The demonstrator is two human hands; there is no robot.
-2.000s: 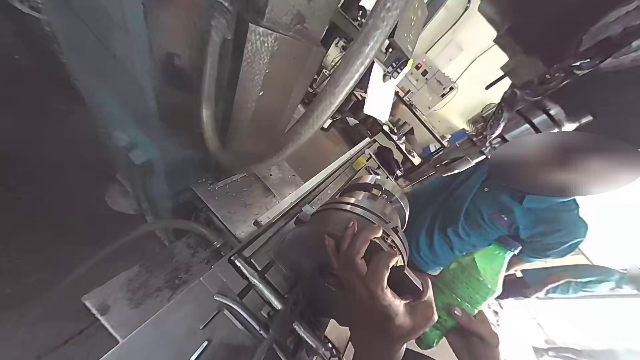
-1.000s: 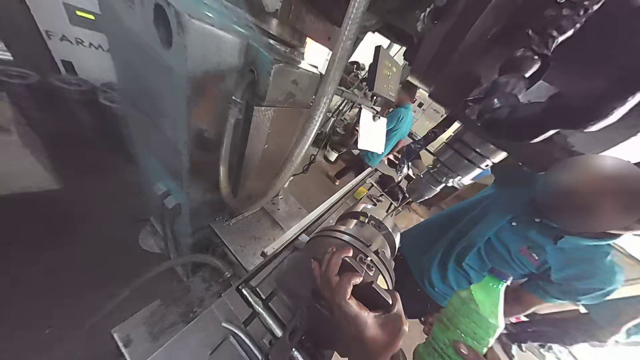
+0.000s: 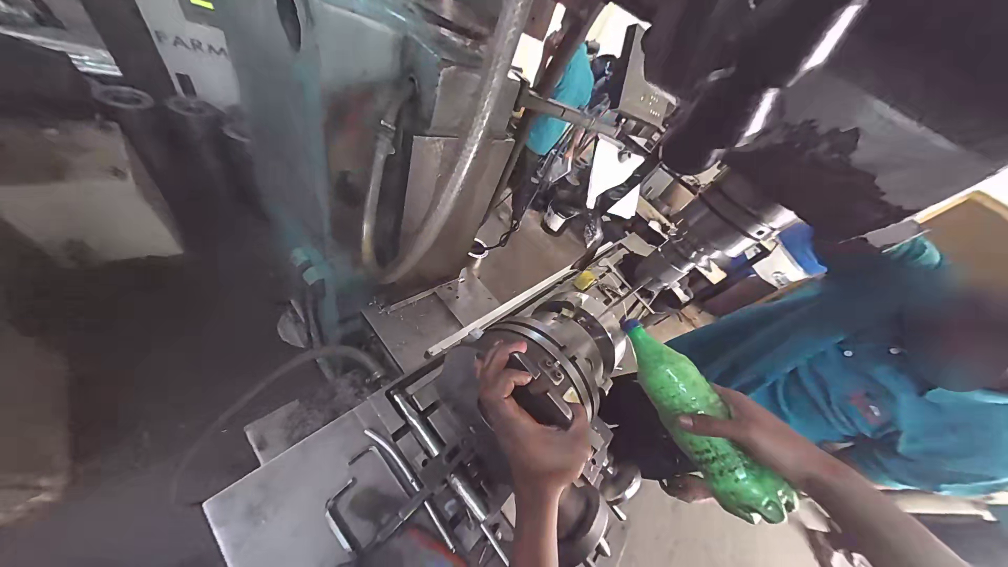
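My left hand [image 3: 539, 429] grips a dark metal block on the face of a round metal chuck [image 3: 543, 335], its fingers on the left edge and thumb on the right. My right hand [image 3: 732, 433] holds a green plastic bottle [image 3: 689, 405] with a blue cap [image 3: 630, 324]. The bottle is tilted, its cap end close beside the chuck and below a machine spindle [image 3: 717, 224]. Darker fingers show under the bottle; whose they are I cannot tell.
A person in a teal shirt [image 3: 835, 362] stands close at the right. L-shaped metal bars [image 3: 394, 465] lie left of my left hand on the machine table [image 3: 268, 512]. A hose [image 3: 472, 150] hangs at upper centre; another person [image 3: 563, 98] stands behind.
The green bottle has come up beside the chuck, with my right forearm now plainly in view. My left hand remains at the chuck. The view has shifted.
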